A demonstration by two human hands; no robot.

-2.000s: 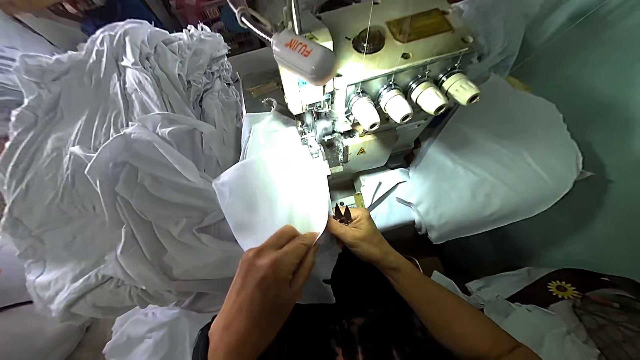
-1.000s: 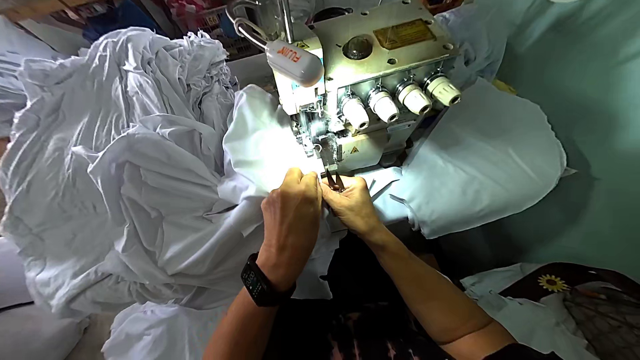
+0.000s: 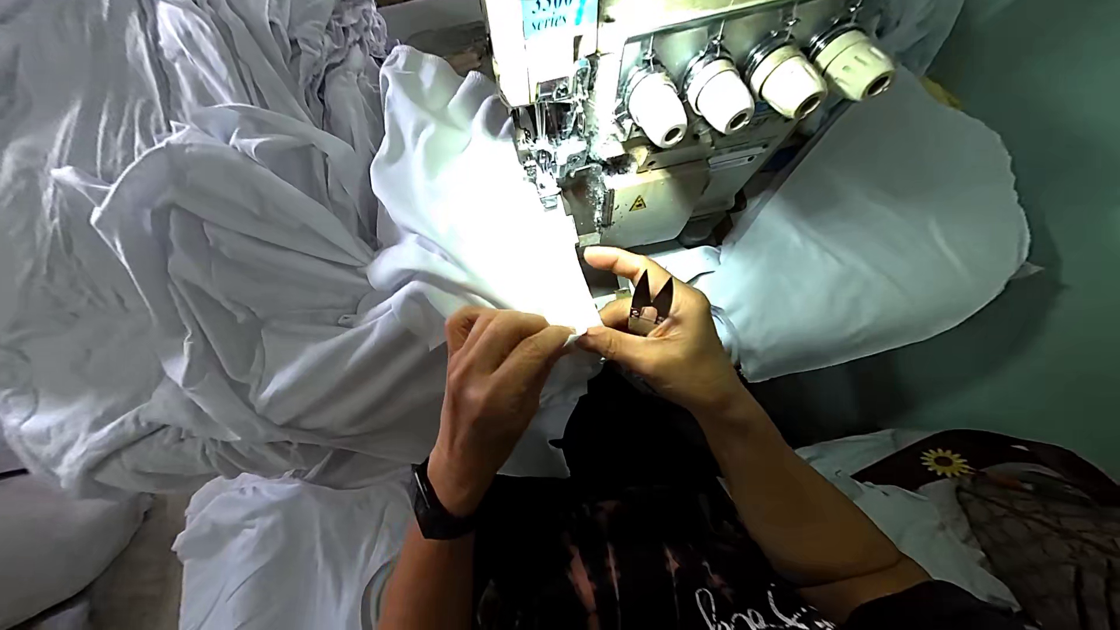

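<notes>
White fabric point(image 3: 477, 201) lies brightly lit along the left of the overlock sewing machine point(image 3: 656, 206), its upper edge beside the presser foot point(image 3: 547, 188). My left hand point(image 3: 499, 385), with a dark watch on the wrist, pinches the near corner of this fabric. Thumb and a finger of my right hand point(image 3: 669, 341) meet the same corner from the right. Thread snips point(image 3: 652, 302) sit in my right hand, their two dark blades pointing up and apart; the handles are hidden by the palm and fingers.
A large heap of white fabric point(image 3: 254, 262) fills the left side. More white cloth point(image 3: 289, 551) lies below it. Right of the machine hangs a wide white piece point(image 3: 884, 227). Tension knobs point(image 3: 722, 94) project above my right hand. Dark patterned cloth with a flower point(image 3: 945, 462) is at lower right.
Both hands have come down from close below the presser foot, where they were a second ago, with the fabric corner between them. The view has moved closer and lower.
</notes>
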